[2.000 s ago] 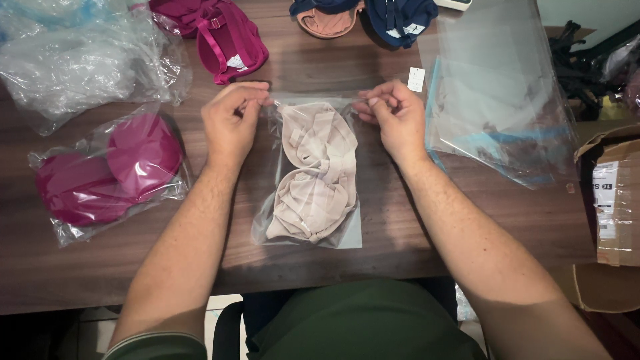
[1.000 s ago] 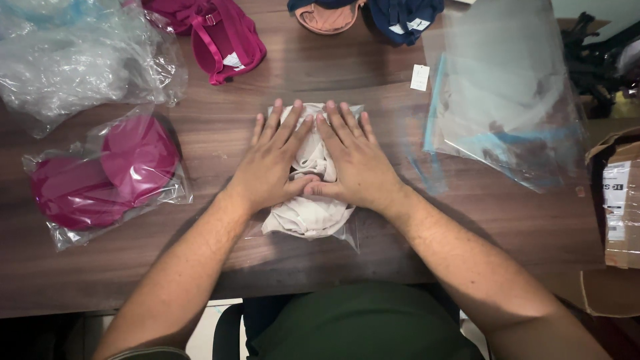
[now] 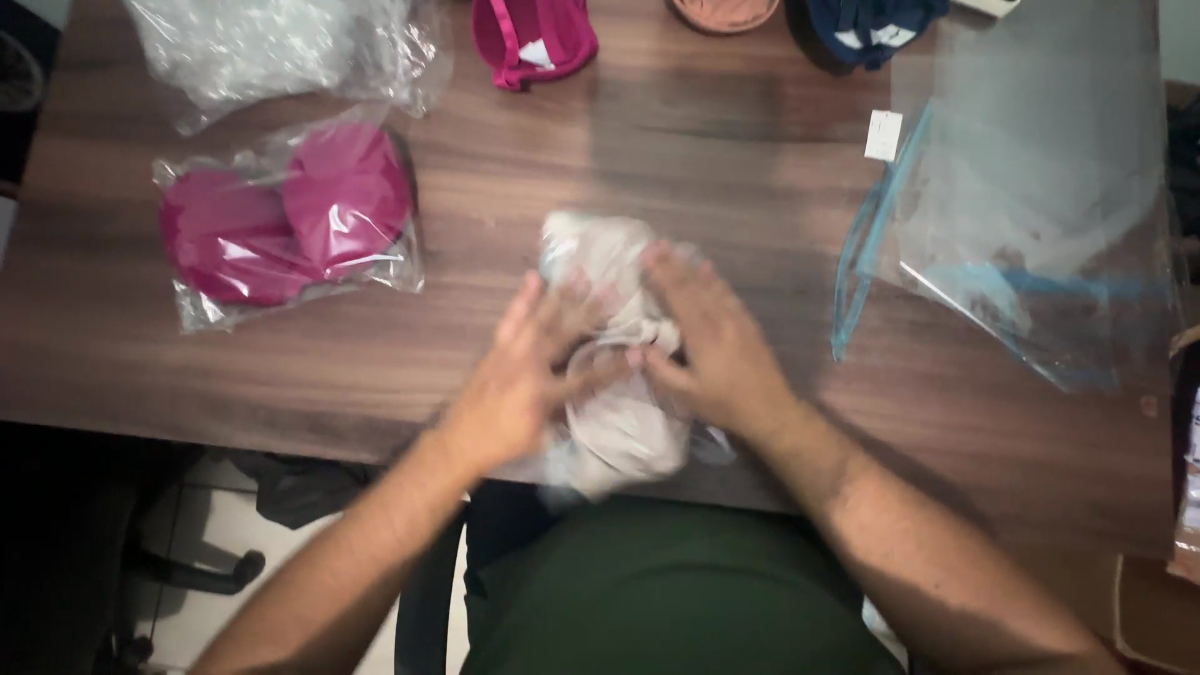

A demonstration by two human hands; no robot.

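Note:
A beige bra in a clear plastic bag [image 3: 623,422] lies near the front edge of the wooden table. My left hand [image 3: 525,366] is at its left side and my right hand [image 3: 717,342] at its right, both blurred, with fingers spread over the bag. Neither hand's fingers close around it; how firmly they touch it cannot be told. To the left, a magenta bra in a clear plastic bag [image 3: 347,202] lies flat on the table.
Crumpled clear plastic [image 3: 272,56] is at the back left. Magenta [image 3: 548,37], peach [image 3: 727,11] and navy [image 3: 867,28] bras lie at the back. Clear bags with blue strips [image 3: 1031,206] and a small white tag [image 3: 883,135] lie right. A cardboard box [image 3: 1158,609] stands lower right.
Both hands went from the top corners of the bag to lying spread on it, then came apart somewhat. The bagged beige bra is now closer to the table's front edge. The view has shifted.

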